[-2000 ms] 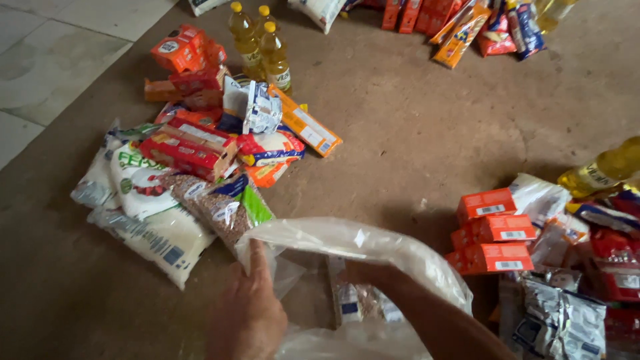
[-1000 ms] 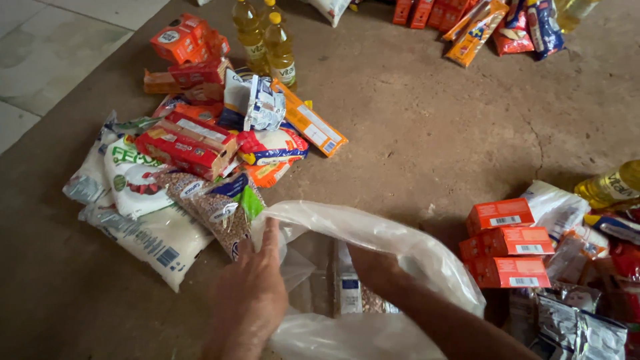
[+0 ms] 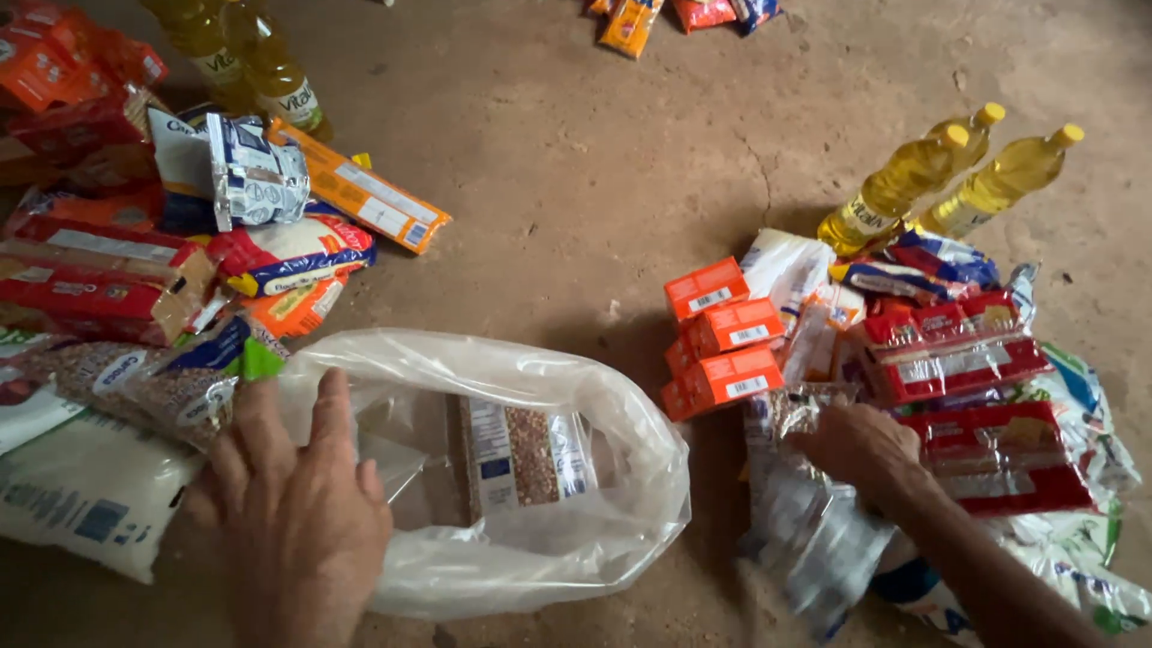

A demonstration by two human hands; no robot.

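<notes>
A clear plastic bag [image 3: 621, 531] lies with its wide mouth open, and a packet of brown beans [image 3: 531, 454] rests inside it. My left hand [image 3: 297, 504] is over the bag's left rim with fingers spread; whether it grips the plastic does not show. Beside it are more bean packets [image 3: 144, 378]. On the right, my right hand [image 3: 855, 441] is closed on the top of a clear and silvery packet [image 3: 810, 531], which is blurred. Small orange boxes [image 3: 724, 337] are stacked just left of that hand, and red cracker packs [image 3: 981, 450] lie to its right.
Yellow oil bottles [image 3: 900, 184] stand behind the right pile, others [image 3: 279, 81] behind the left pile. The left pile holds a large white bag [image 3: 90, 486], a red carton [image 3: 99, 279] and an orange spaghetti packet [image 3: 360, 184]. More packets [image 3: 630, 27] lie on the concrete floor [image 3: 540, 162] farther back.
My right hand has left the plastic bag and moved right to the other pile, taking hold of a packet. My left hand's fingers have spread. The view has shifted.
</notes>
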